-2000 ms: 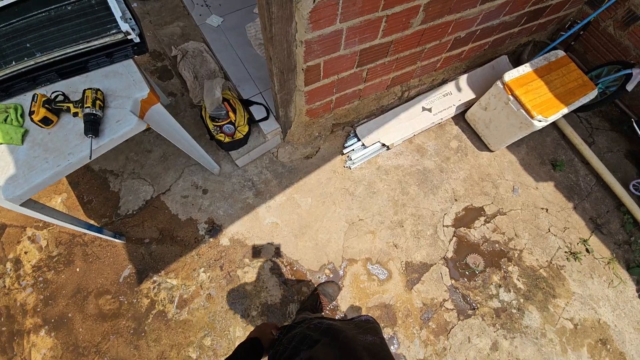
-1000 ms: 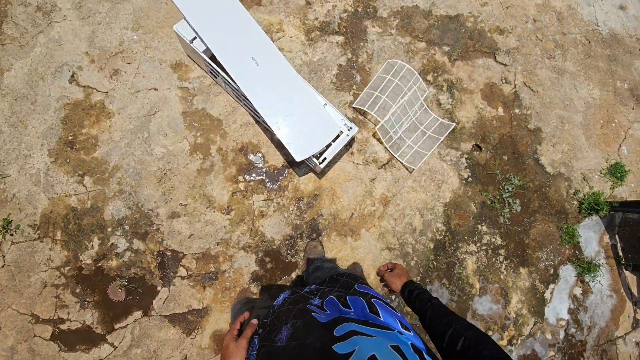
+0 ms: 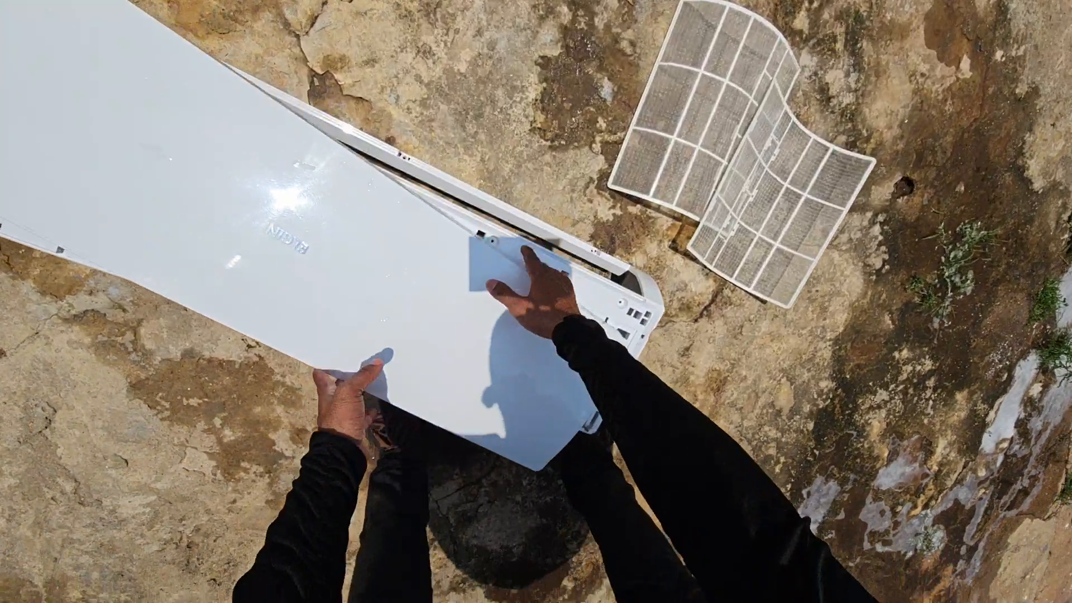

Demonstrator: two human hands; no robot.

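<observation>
A glossy white front panel of an Elgin air conditioner (image 3: 251, 209) lies skewed over a white plastic housing frame (image 3: 419, 167), with a gap between them along the upper edge. My left hand (image 3: 342, 402) grips the panel's lower edge, thumb on top, its fingers partly hidden beneath. My right hand (image 3: 538, 295) is over the panel's right part, close to the frame's end, fingers spread; whether its palm touches the panel cannot be told. The panel's left end is out of view.
Two overlapping mesh air filters (image 3: 741, 151), or one bent filter, lie on the cracked concrete ground (image 3: 209, 419) to the upper right. Small weeds (image 3: 950, 272) grow at the far right. My legs are below the panel.
One second ago both hands were low beside my body, away from the panel. Now my left hand holds the panel's edge and my right is over it. The view has moved from the table and wall.
</observation>
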